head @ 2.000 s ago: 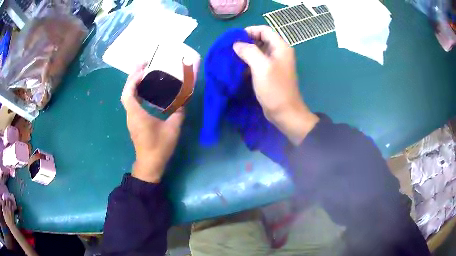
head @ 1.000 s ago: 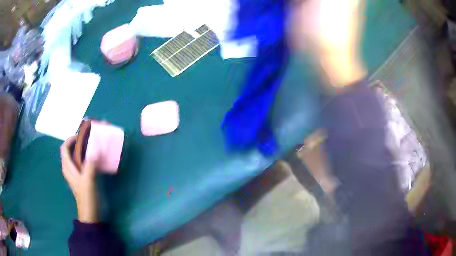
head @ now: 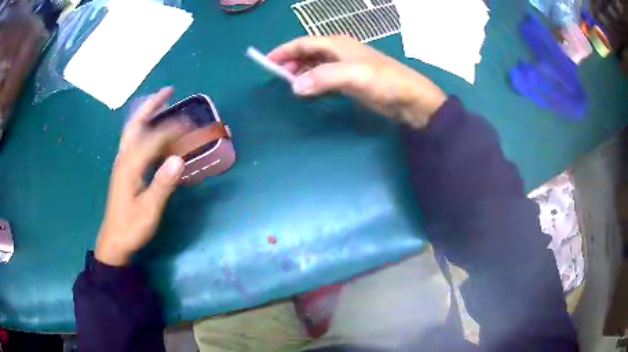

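My left hand is at the pink speaker body, thumb at its near side and blurred fingers over its left part. The body's dark open front faces up, and a brown strap crosses it. My right hand is up and right of the body, pinching a thin pale pink cover seen edge-on between thumb and fingers. The cover and the body are apart. The blue cloth lies crumpled at the far right.
White sheets lie at the upper left and upper right, beside a sticker sheet. A pink piece is cut off at the top edge. A carton of pale parts stands at the right, below the bench edge.
The cloth has left my right hand and lies at the right. The pale cover that lay on the mat is now in my right hand. The body has turned its dark opening upward.
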